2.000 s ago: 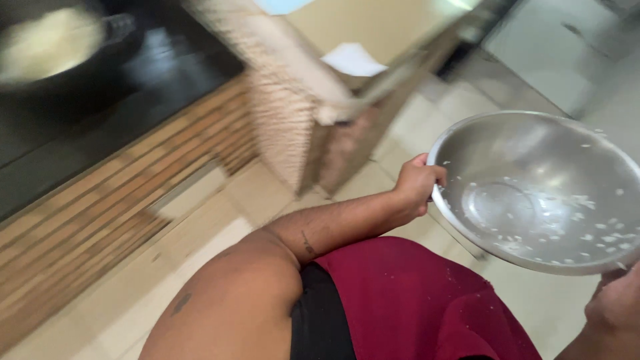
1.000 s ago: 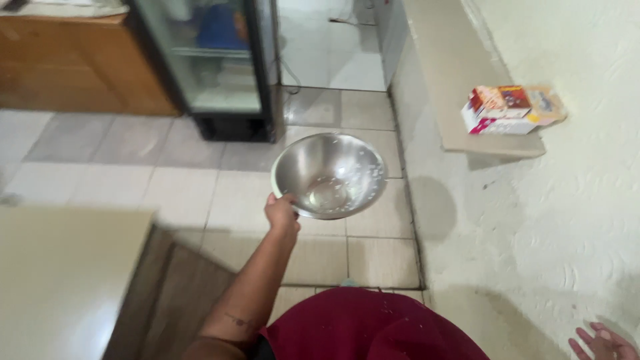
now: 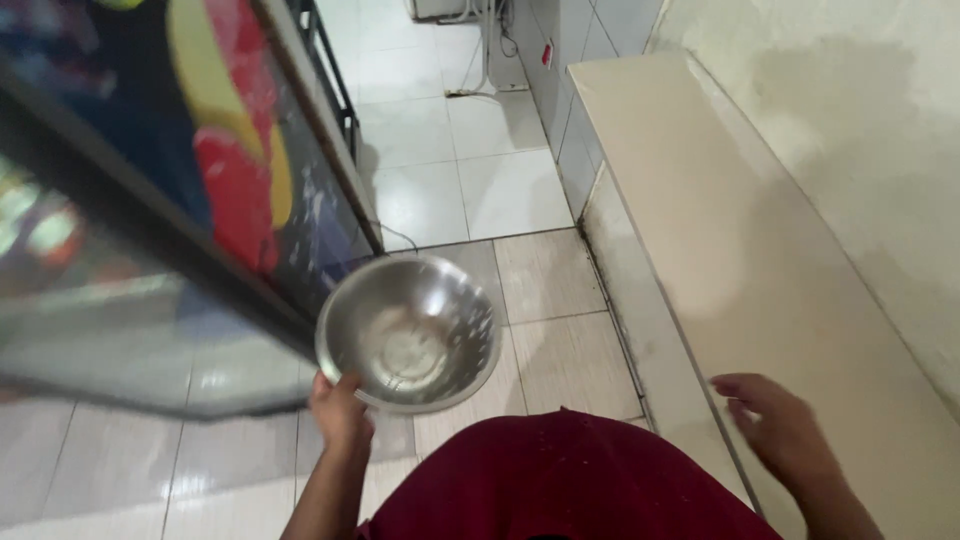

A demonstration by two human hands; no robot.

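My left hand (image 3: 341,409) grips the near left rim of a stainless steel mixing bowl (image 3: 411,337), thumb over the edge. The bowl hangs over the tiled floor, its open side facing up. White grains like rice cling to its inner wall, mostly on the right side; the picture is blurred there. At the right, my right hand (image 3: 772,427) holds nothing, fingers partly curled, over the near part of a beige ledge (image 3: 712,225). Whether it touches the ledge I cannot tell.
On the left stands a glass-door display cooler (image 3: 247,150) with a colourful side panel, close to the bowl. The ledge runs along the wall (image 3: 862,112) on the right. Ahead, a white tiled floor (image 3: 409,127) leads past a cable (image 3: 394,229) to metal legs (image 3: 487,45).
Two seconds ago both hands were at the bowl; since one second ago only the left holds it. The view has moved on a lot, to beside the cooler and ledge.
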